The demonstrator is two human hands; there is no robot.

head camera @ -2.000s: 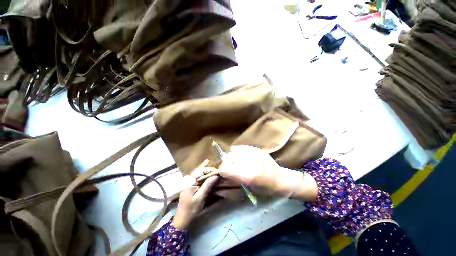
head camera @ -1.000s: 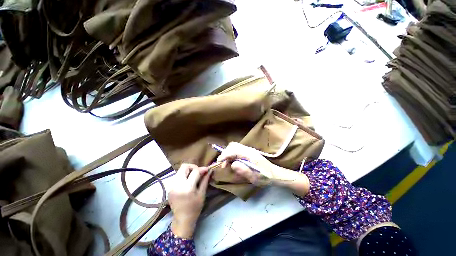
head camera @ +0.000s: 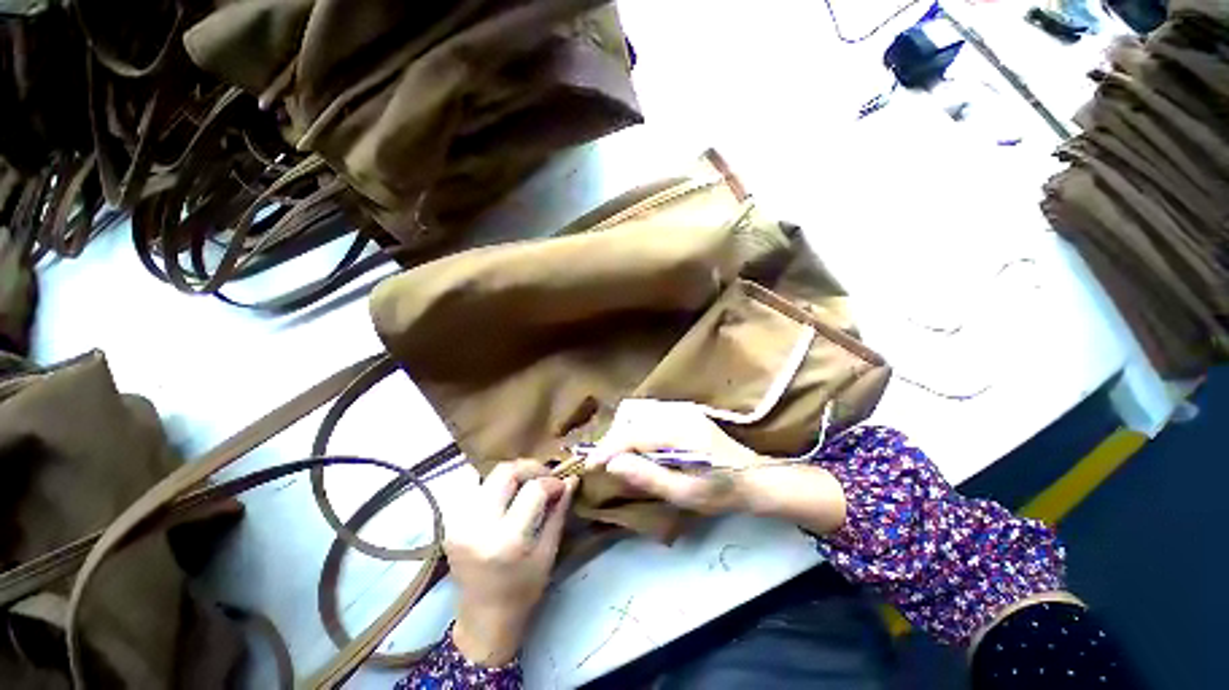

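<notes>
A tan-brown bag (head camera: 539,317) lies at the table edge, with a pocket flap (head camera: 735,351) bearing a whitish strip. Its long brown straps (head camera: 384,465) loop to the left. My left hand (head camera: 506,539) pinches the bag's edge at the near left. My right hand (head camera: 687,465) holds a slim pen-like tool (head camera: 582,456), mostly covered by the fingers, its tip at the pinched edge beside my left fingertips. A thin pale cord (head camera: 789,461) runs from the right hand over the wrist. The exact point of contact is too small to tell.
A large brown bag pile (head camera: 445,108) with hanging straps stands upper left, and more slack bags (head camera: 81,499) lie lower left. Folded brown layers (head camera: 1152,202) are stacked at the right. A small black block (head camera: 922,57) sits on the far white table (head camera: 795,175). Fine threads lie on the tabletop.
My right hand has brought the tool down and left to the pinched edge. My left hand turned from lying along the edge to pinching it from the left. The view has shifted slightly.
</notes>
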